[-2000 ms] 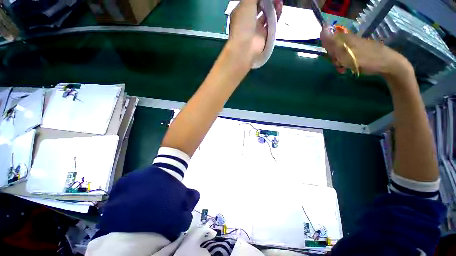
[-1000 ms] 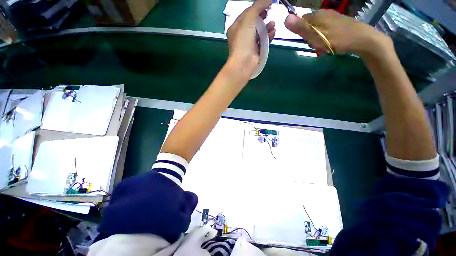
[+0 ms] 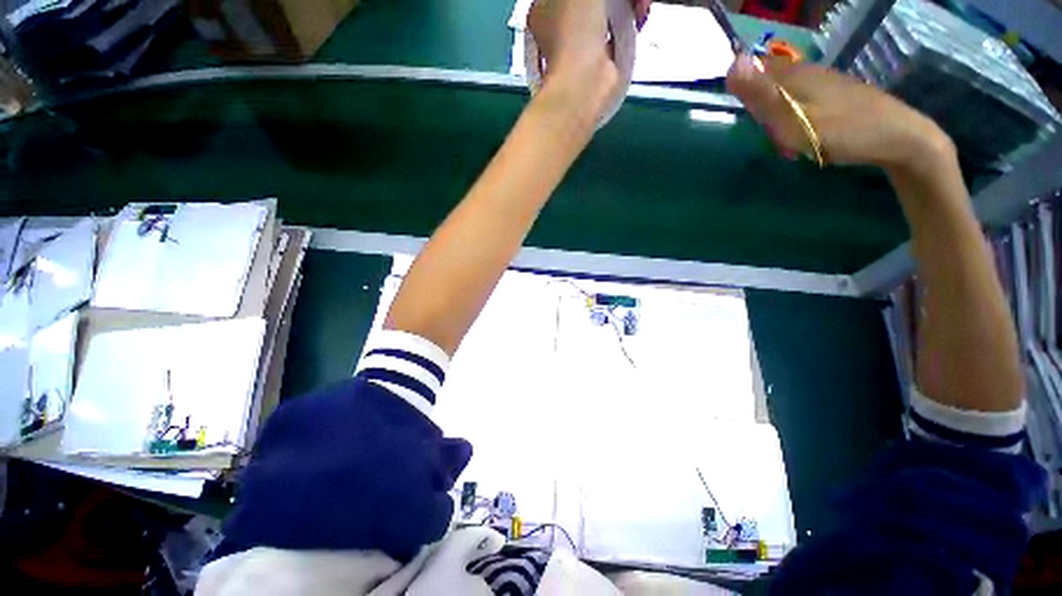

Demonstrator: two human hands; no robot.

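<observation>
My left hand (image 3: 579, 52) is at the top edge of the picture, partly cut off, with the white tape roll (image 3: 624, 68) around it; its fingertips are hidden. My right hand (image 3: 833, 111) holds scissors by the yellow loop handle (image 3: 801, 113), with the dark blades (image 3: 724, 23) pointing up and left, apart from my left hand. Below my arms, white panels (image 3: 658, 390) lie on the bench. A green circuit board (image 3: 615, 302) with thin wires is at the upper panel, and another board (image 3: 734, 555) is at the lower right panel.
Stacked white panels on tan sheets (image 3: 175, 378) are at the left. A pale metal edging (image 3: 687, 270) runs behind the panels. On the raised shelf are a carton (image 3: 262, 26), a white sheet (image 3: 675, 44) and a panel bundle (image 3: 961, 87). More upright panels (image 3: 1040, 279) stand at the right.
My right hand with the scissors first moved left toward my left hand, then back right, away from it. My left hand is now slightly higher.
</observation>
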